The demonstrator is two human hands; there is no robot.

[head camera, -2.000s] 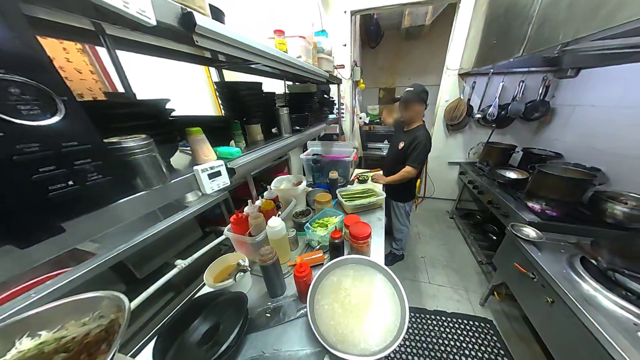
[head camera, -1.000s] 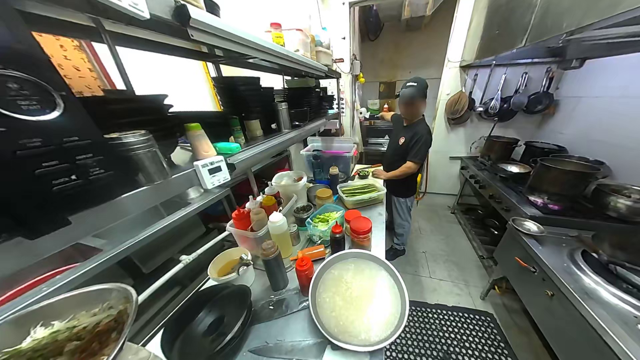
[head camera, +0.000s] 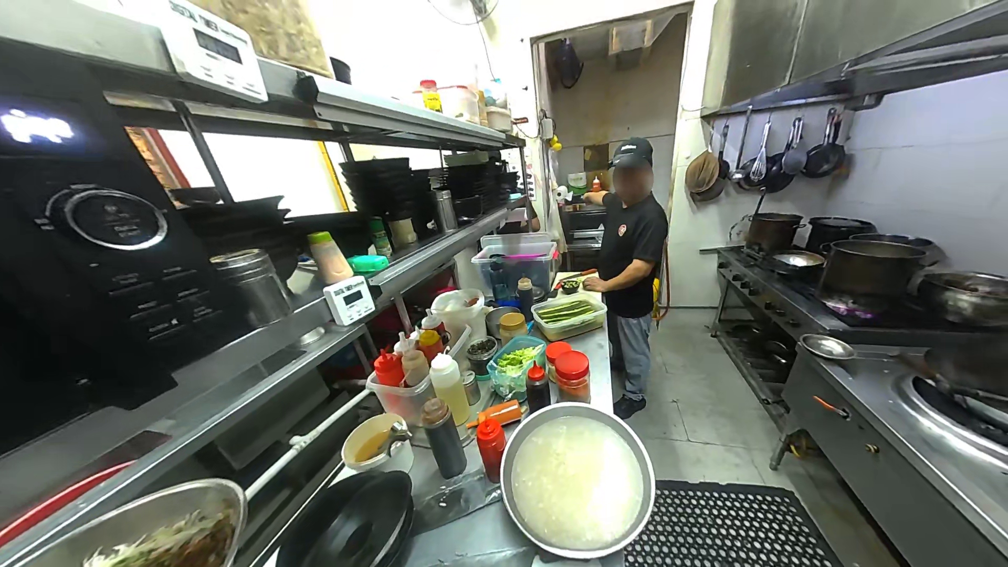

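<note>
Neither my left hand nor my right hand shows. A round metal bowl of cloudy whitish liquid (head camera: 579,480) rests at the near end of the steel counter. Left of it stand a red squeeze bottle (head camera: 491,450) and a dark sauce bottle (head camera: 444,438). A white tub with brown liquid (head camera: 377,442) holds a ladle, and black plates (head camera: 346,520) lie below it. Behind are red-lidded jars (head camera: 572,376), a teal container of cut greens (head camera: 517,363) and a tray of long green vegetables (head camera: 568,313). A metal bowl of shredded food (head camera: 169,535) sits at lower left.
A person in a black cap and shirt (head camera: 634,228) stands at the counter's far end, one hand on it. Steel shelving (head camera: 425,256) and a microwave (head camera: 87,228) border the left. Stoves with large pots (head camera: 870,268) line the right. A black perforated mat (head camera: 732,524) lies on the floor.
The person at the far end has turned the head and now stretches one arm toward the back left; two seconds ago both arms were over the counter.
</note>
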